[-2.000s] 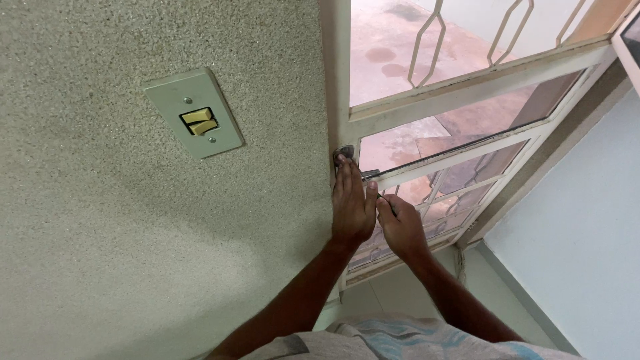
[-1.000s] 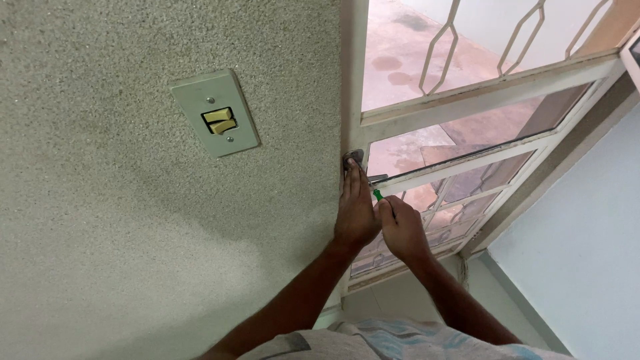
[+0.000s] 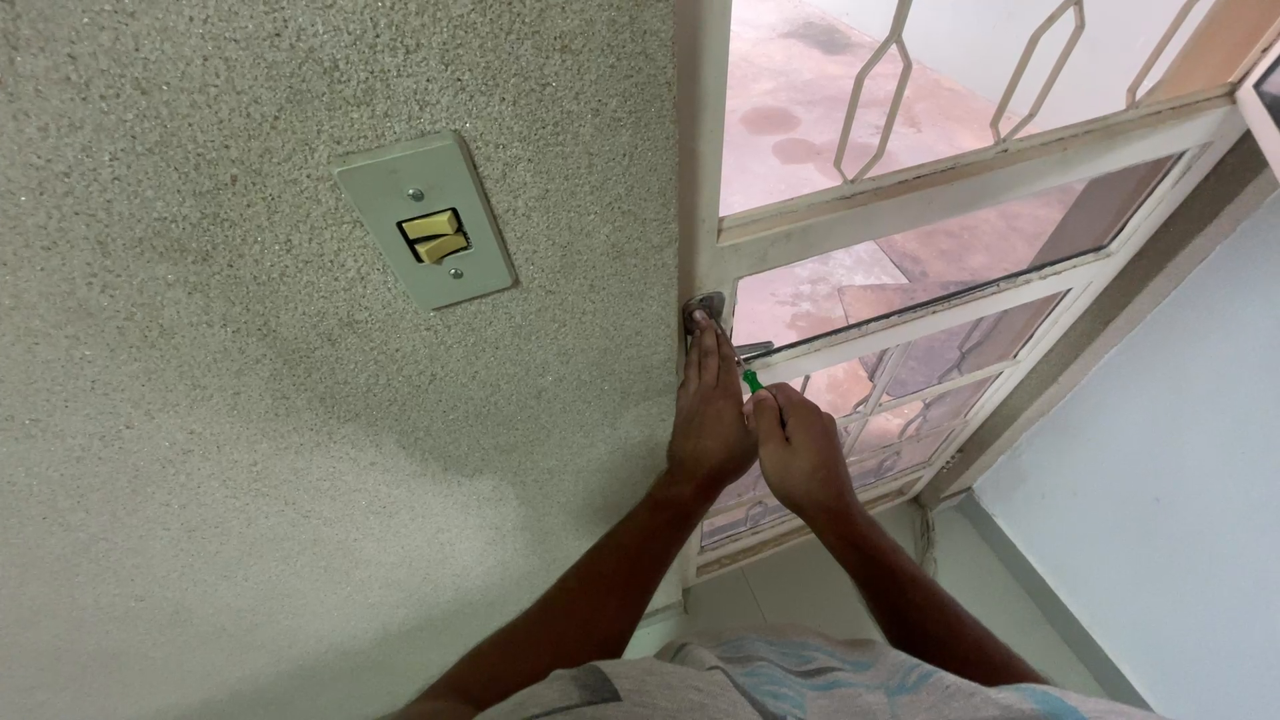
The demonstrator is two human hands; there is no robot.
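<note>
My right hand (image 3: 800,445) is closed around the handle of a screwdriver (image 3: 752,381), whose green collar shows above the fist. The shaft points up and left toward a metal lock plate (image 3: 706,305) on the stile of a white framed glass door (image 3: 705,270). Against that plate rest the extended fingers of my left hand (image 3: 712,420), beside the shaft; whether they pinch anything is hidden. A metal door lever (image 3: 755,350) sticks out to the right of the fingers. The screwdriver's tip cannot be seen.
A switch plate (image 3: 430,285) with two yellowish rockers is on the rough speckled wall (image 3: 200,350) at left. Decorative metal bars (image 3: 850,130) cross the upper glass. A pale wall (image 3: 1150,450) stands at right, above the tiled floor (image 3: 790,595).
The screwdriver's green part, hidden two seconds ago, now shows above my right hand. Both hands stay at the lock plate.
</note>
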